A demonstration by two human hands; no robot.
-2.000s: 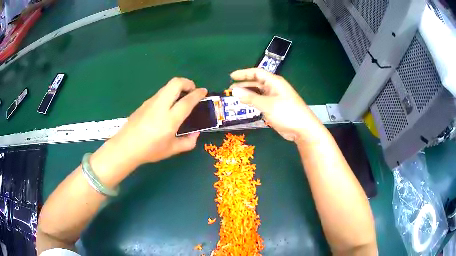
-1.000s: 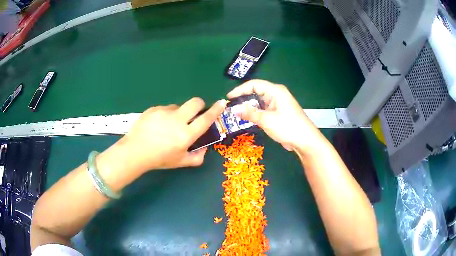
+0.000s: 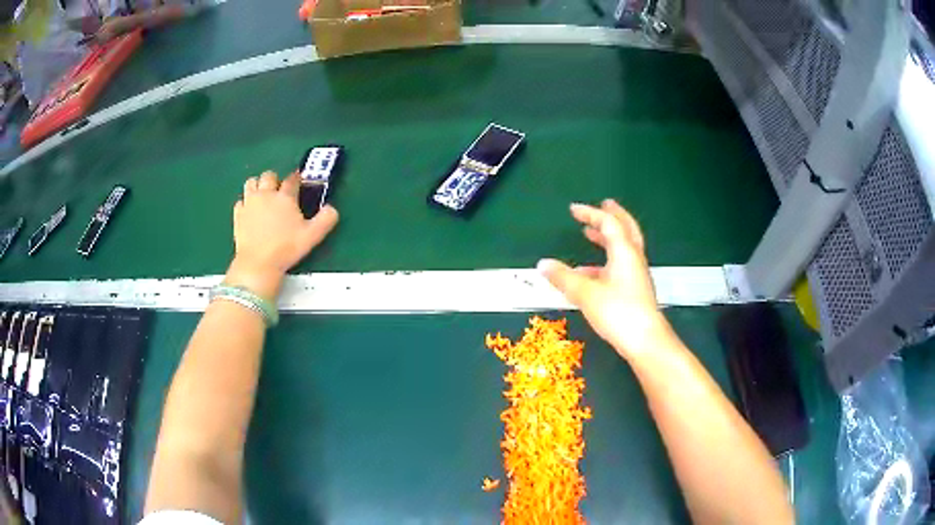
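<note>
My left hand (image 3: 269, 224) is over the conveyor belt, with thumb and fingertips around the lower, screen end of an open phone (image 3: 322, 164). The phone's pale board end points away from me; the hand partly hides its dark screen. My right hand (image 3: 605, 269) is open above the rail, fingers apart, holding nothing. A second open phone (image 3: 479, 167) lies on the belt between the hands, screen end up and to the right. A pile of small orange parts (image 3: 543, 420) lies in a strip on the worktop below the right hand.
A pale rail (image 3: 410, 291) separates the worktop from the green belt (image 3: 390, 103). Several phones lie at far left. A black tray (image 3: 77, 400) is at left, a black slab (image 3: 764, 374), grey perforated housing (image 3: 871, 195) and clear bag (image 3: 871, 441) at right, and a cardboard box (image 3: 388, 29) at the far edge.
My left hand has moved left and out over the belt with the phone. My right hand has let go of it and opened. The other belt phone appears farther left; the view has shifted.
</note>
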